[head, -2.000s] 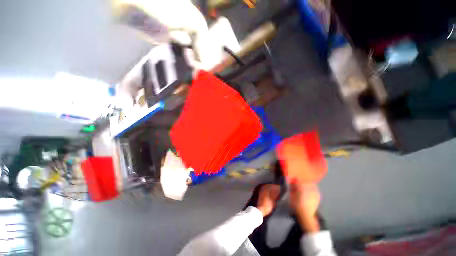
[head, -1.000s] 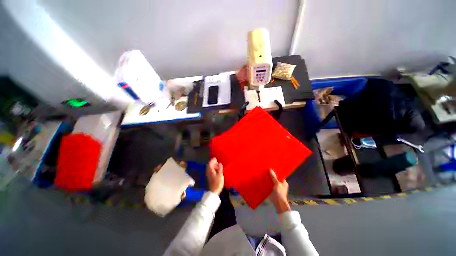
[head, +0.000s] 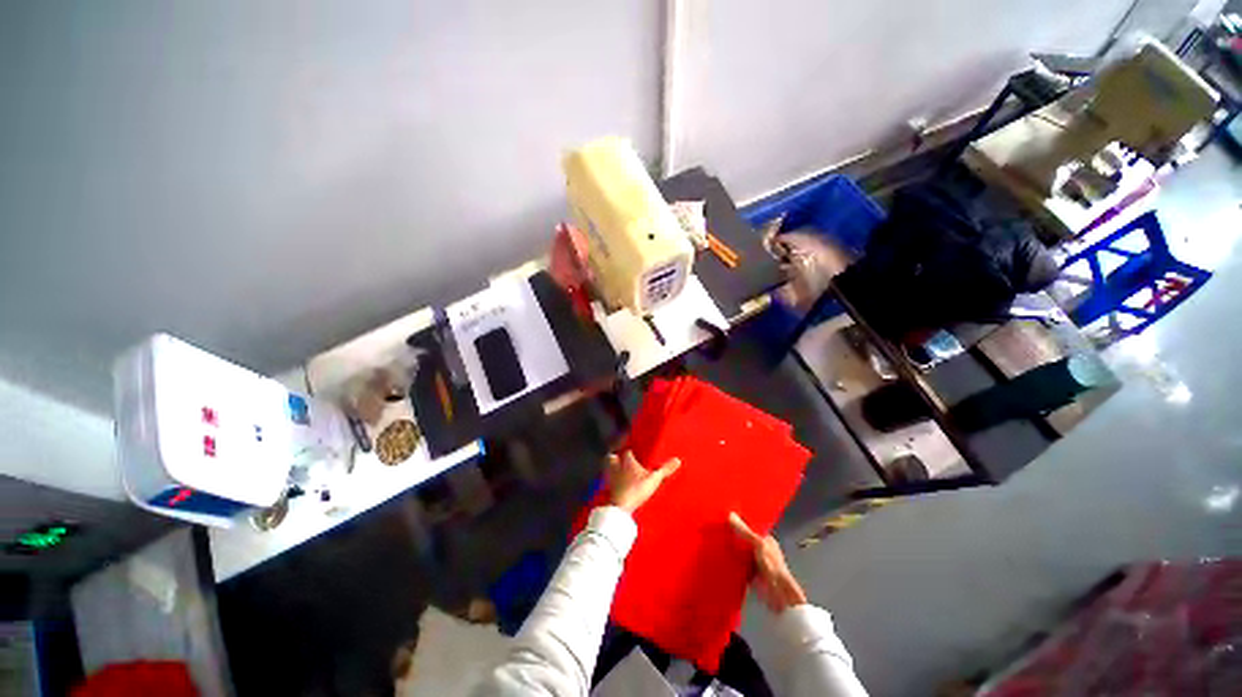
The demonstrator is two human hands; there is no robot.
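Observation:
A stack of red panels [head: 708, 511] lies in front of me, with uneven layered edges at its far end. My left hand [head: 635, 482] lies at the stack's left edge, thumb spread over the top piece. My right hand [head: 771, 569] is at its right edge, thumb on top and fingers at the side. Both hands are bare, with pale sleeves. What supports the stack is hidden, though a bit of blue stool [head: 522, 588] shows beside it. Another red pile [head: 136, 681] is cut off at the bottom left.
A white setting machine [head: 204, 433] and a bowl of brass-coloured parts [head: 398, 441] are at left. A black phone [head: 499, 364] lies on white paper. A cream machine [head: 629, 232] stands ahead. A shelf cart [head: 885, 395] is at right, and a pale sheet [head: 456, 656] is below.
The view has turned and moved nearer the machines. A single squared red shape between my hands now shows as a stack with several fanned edges. Both hands have shifted along its sides.

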